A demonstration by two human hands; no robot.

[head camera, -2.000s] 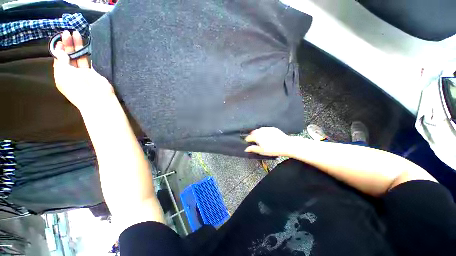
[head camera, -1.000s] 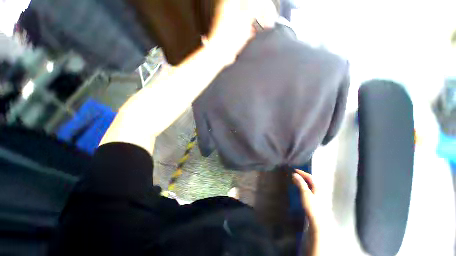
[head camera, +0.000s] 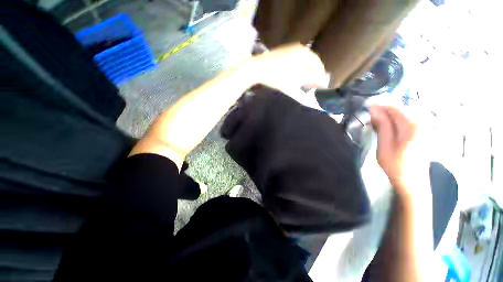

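A dark garment (head camera: 303, 160) hangs in front of me, its lower part bunched toward the white table. My left hand (head camera: 309, 69) is at the garment's top, closed on it; the hand is overexposed and its fingertips are partly hidden. My right hand (head camera: 390, 129) is to the right of the garment, blurred, with its fingers bent beside a thin dark loop (head camera: 357, 118), possibly a hanger. I cannot tell if the fingers grip it.
Brown cloth (head camera: 336, 33) hangs beyond my left hand. Dark garments (head camera: 49, 160) fill the left side. A blue plastic basket (head camera: 118, 49) stands on the speckled floor at upper left. The white table (head camera: 344, 256) with a dark padded form (head camera: 443, 198) lies at the right.
The view has swung. The dark garment has turned and folded over and now hangs lower and more bunched. My right hand has moved up from its lower edge to near its top.
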